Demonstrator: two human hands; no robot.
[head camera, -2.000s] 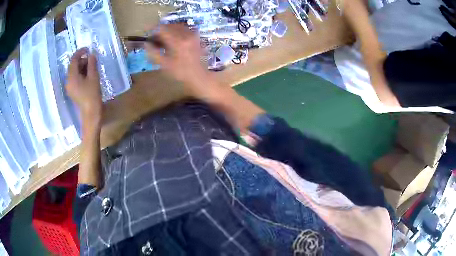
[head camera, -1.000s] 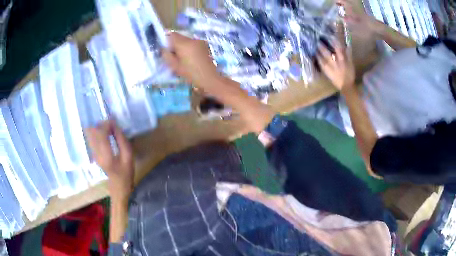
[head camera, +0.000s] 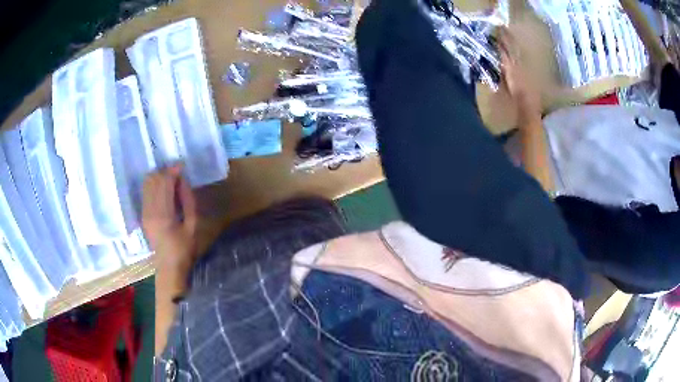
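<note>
My left hand (head camera: 170, 205) rests at the near ends of the translucent white blister trays (head camera: 179, 104). Its thumb and fingers are apart, and nothing shows between them. My right arm reaches up and away across the table in a dark sleeve. The right hand is out of the picture past the top edge. A pile of slim parts in shiny clear wrap (head camera: 328, 86) lies behind and beside that sleeve, which hides part of it. Dark cords (head camera: 317, 142) show at the pile's near end. A light-blue card (head camera: 253, 138) lies between the trays and the pile.
More trays (head camera: 86, 149) overlap in rows at left on the brown table (head camera: 261, 179). A co-worker's hand (head camera: 522, 89) is right of the pile. Filled trays (head camera: 593, 41) stand at upper right. A red plastic stool or crate (head camera: 89, 339) is below at left.
My right hand has left the trays and gone out past the top edge. The raised tray beside it is no longer seen there. My left hand stays at the trays' near ends.
</note>
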